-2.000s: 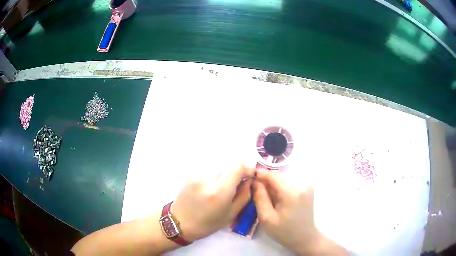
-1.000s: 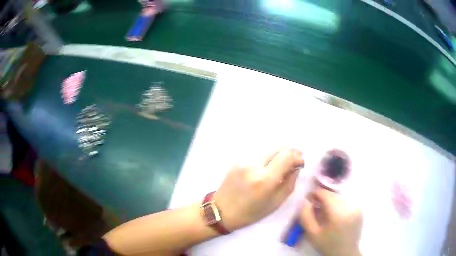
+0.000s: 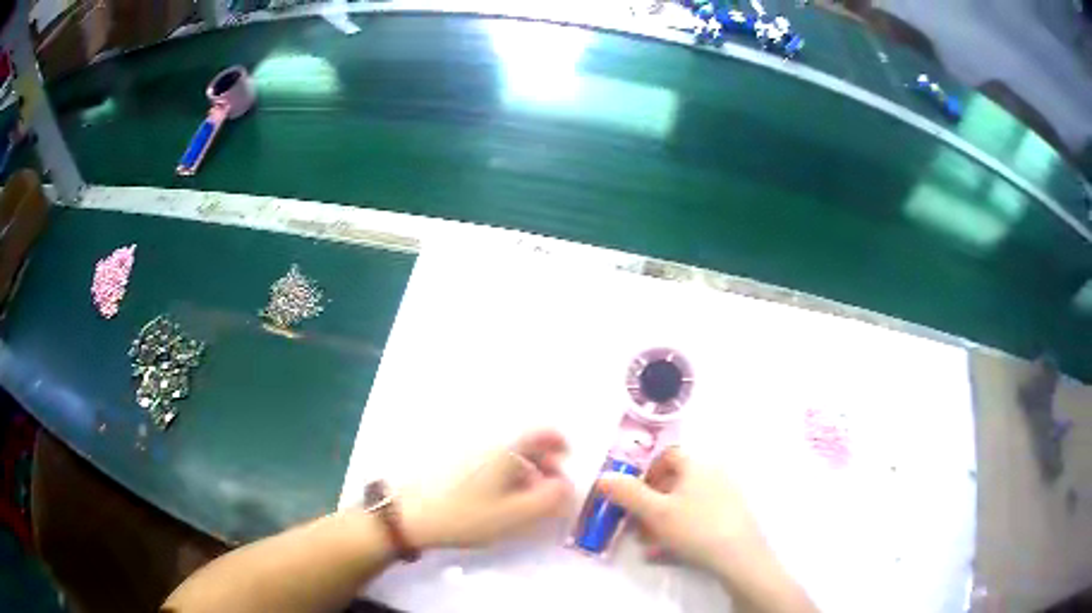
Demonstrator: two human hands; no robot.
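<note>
The pink fan housing [image 3: 637, 437] lies on the white sheet, its round head with a black centre pointing away from me and its open handle toward me. A blue battery cell [image 3: 602, 517] fills the handle. My right hand [image 3: 689, 509] rests at the handle's right side, with thumb and fingers on it near the battery's upper end. My left hand [image 3: 497, 489] is to the left of the handle, apart from it, with fingers curled; whether it holds a tiny part cannot be told.
On the green bench lie a pink pile [image 3: 113, 281], a dark-silver pile [image 3: 164, 369] and a finer metal pile [image 3: 293, 297]. Light-pink parts [image 3: 827, 436] lie right on the sheet. Another pink unit [image 3: 217, 117] lies on the green belt [image 3: 395, 132].
The view has swung back left. The housing, blurred in my right hand before, now lies sharp on the sheet. My left hand has moved lower beside the handle.
</note>
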